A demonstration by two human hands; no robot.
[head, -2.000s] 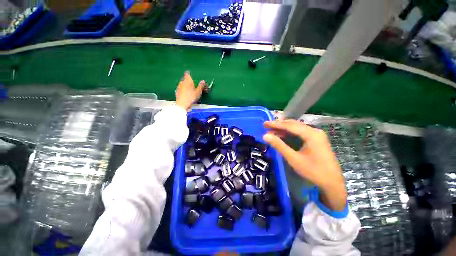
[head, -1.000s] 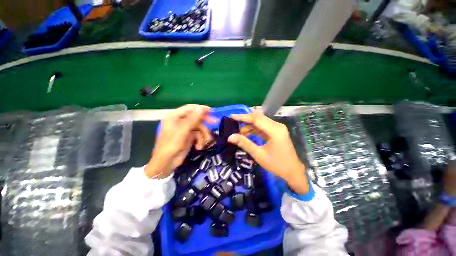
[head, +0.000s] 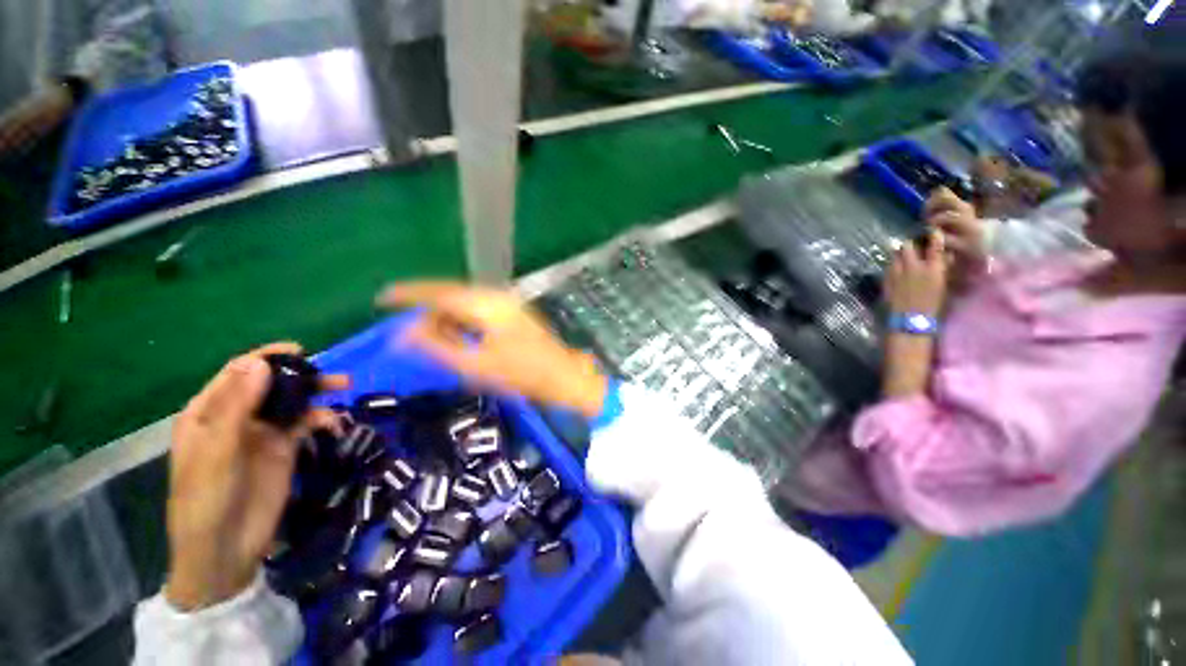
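Observation:
My left hand (head: 234,455) holds a black plastic housing (head: 289,388) between thumb and fingers above the left side of the blue parts bin (head: 592,553). My right hand (head: 501,341) is over the bin's far edge, blurred, fingers apart and pointing left; I see nothing in it. Many loose black housings (head: 449,527) with pale slots lie in the bin.
A green conveyor belt (head: 338,267) runs beyond the bin, with thin-stemmed assemblies on it. A grey post (head: 484,143) stands at its near side. A blister tray (head: 689,351) lies right. A person in a pink smock (head: 1027,390) works at the right. A clear box (head: 59,559) is left.
The view has swung right, bringing the person in pink into sight. My hands have moved apart; the left now holds a housing up, and the right is raised toward the bin's far edge.

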